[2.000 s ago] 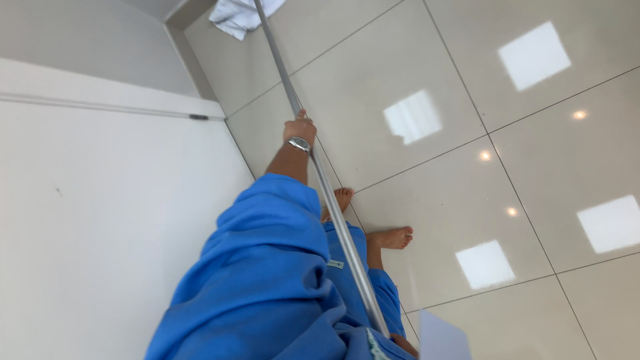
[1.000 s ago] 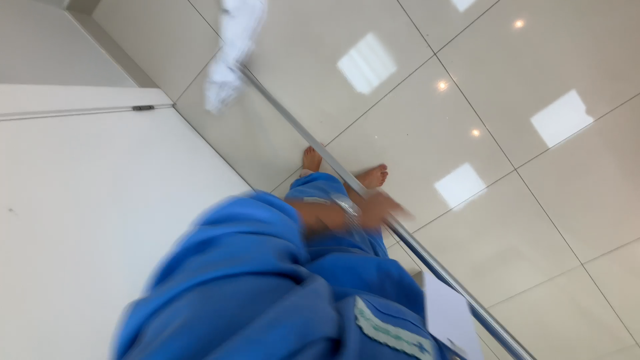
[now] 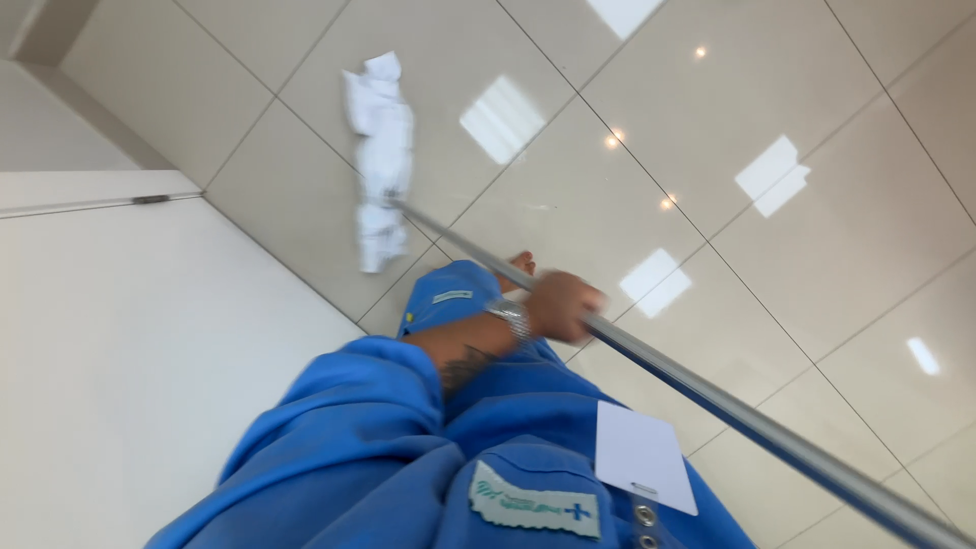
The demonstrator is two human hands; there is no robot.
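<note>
My left hand (image 3: pixel 564 306), slightly blurred and wearing a metal watch, is closed around a long grey metal pole (image 3: pixel 709 389). From the lower right edge of the view the pole slants up past my hand. Its far end meets a crumpled white cloth (image 3: pixel 383 156) stretched long and narrow on the floor; whatever lies under the cloth is hidden. My right hand is out of the view.
A white panel or cabinet (image 3: pixel 137 328) stands at my left, beside a grey wall base (image 3: pixel 91 114). Glossy floor tiles (image 3: pixel 762 305) reflect lights. My bare foot (image 3: pixel 522 267) is close to the pole.
The pole has swung round, and its far end with the cloth now lies farther from the white panel. My left hand was farther up the pole two seconds ago. My right hand has left the view.
</note>
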